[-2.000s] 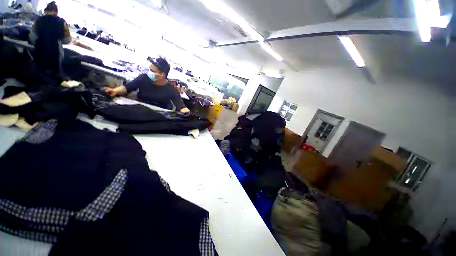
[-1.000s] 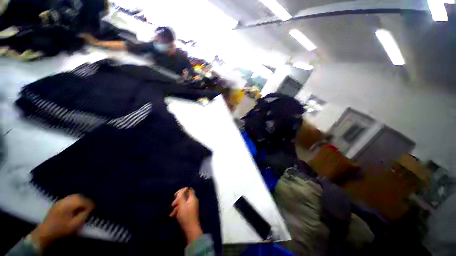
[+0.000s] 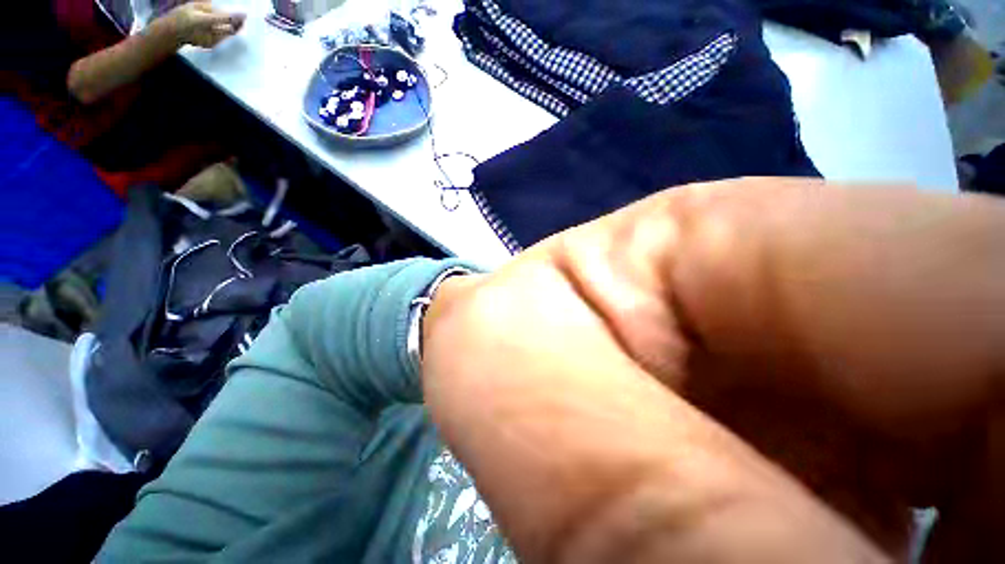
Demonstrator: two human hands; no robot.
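Note:
My left hand (image 3: pixel 650 320) is very large, close to the camera and blurred. It reaches from a green sleeve with a band at the wrist. Its fingertips cannot be made out, so its hold cannot be told. I cannot make out my right hand. Beyond, a dark navy quilted vest (image 3: pixel 617 154) with gingham lining (image 3: pixel 689 77) lies on the white table, partly hidden by my hand. A thin dark sewing thread (image 3: pixel 438 154) lies in loops left of it. A blue button tray (image 3: pixel 380 134) holds several black-and-white pieces and a red strip.
A crumpled clear plastic bag (image 3: pixel 386 31) lies beyond the tray. Another person's hand (image 3: pixel 198 24) is over the table's far-left edge. Dark garments (image 3: pixel 165 320) with white cords are heaped below the edge at left. A bright blue object (image 3: pixel 50 198) is at far left.
The view has swung down and left. My left hand has come close to the camera; my right hand and the phone have left view. The tray and thread now show.

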